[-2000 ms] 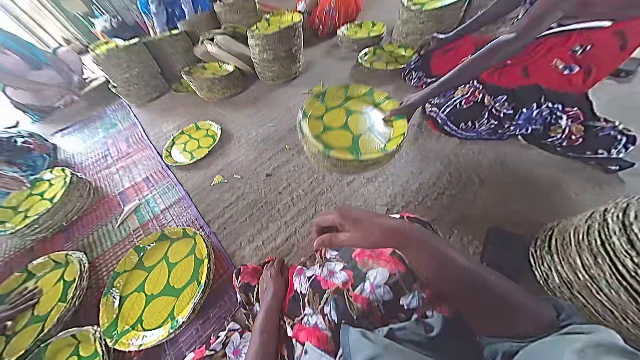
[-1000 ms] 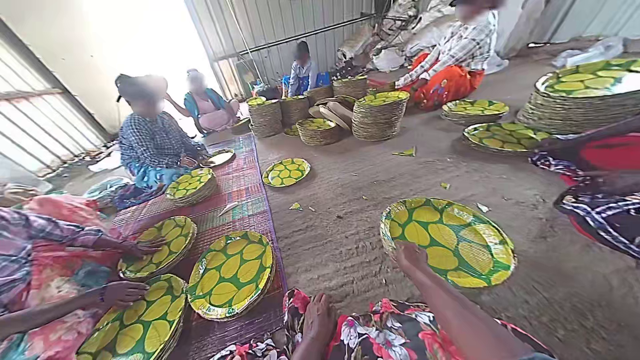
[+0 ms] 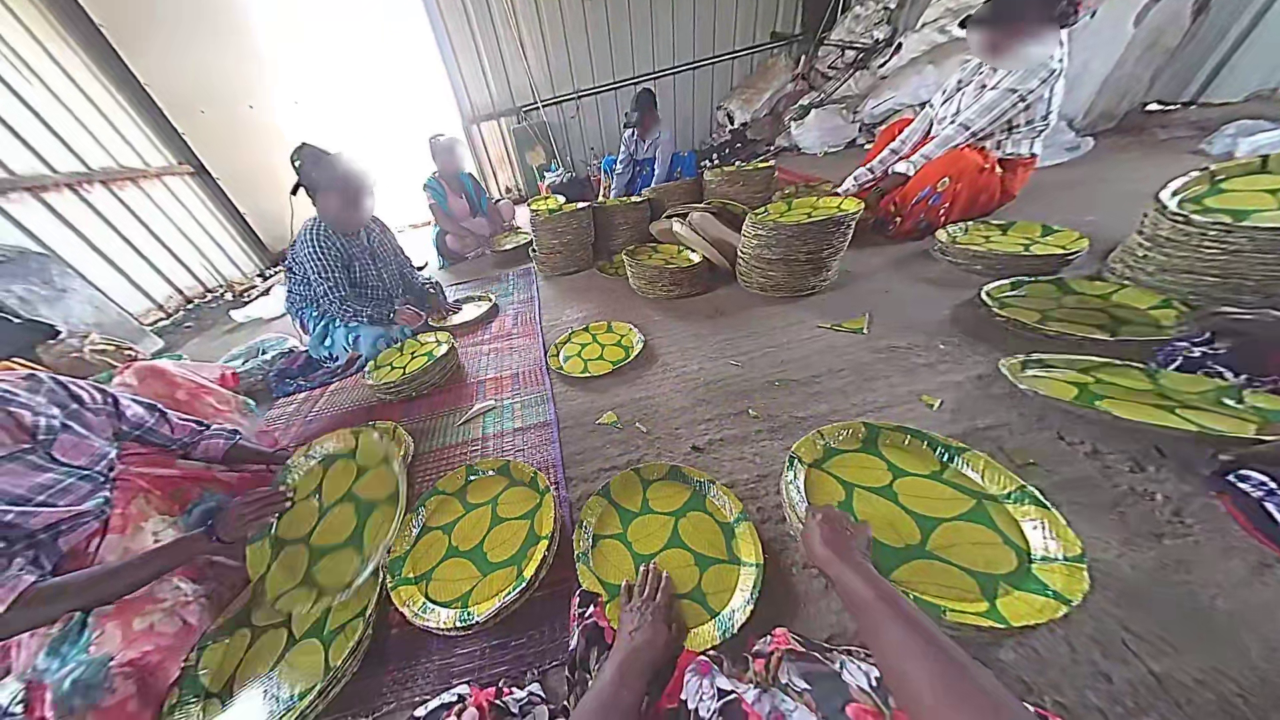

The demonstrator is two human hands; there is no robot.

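Near the bottom centre of the head view, my left hand (image 3: 650, 610) lies with fingers spread on the lower part of a round green plate with a yellow leaf pattern (image 3: 665, 535). To its right, my right hand (image 3: 837, 538) is at the left rim of a larger leaf-patterned plate (image 3: 940, 510), with fingers closed around the edge. Left of my left hand, a stack of similar plates (image 3: 473, 545) sits on the woven mat's edge. A floral cloth (image 3: 790, 675) covers my lap.
At the left, a person in a plaid shirt (image 3: 70, 480) handles a plate (image 3: 330, 500) over a stack. Other people sit farther back. Tall plate stacks (image 3: 800, 245) stand mid-floor, and more plates (image 3: 1130, 395) lie at the right. Small green scraps (image 3: 848, 324) dot the floor.
A plate now lies under my left hand, which was over my lap one second ago. The person at left has lifted a plate. The view has swung up and left since two seconds ago.
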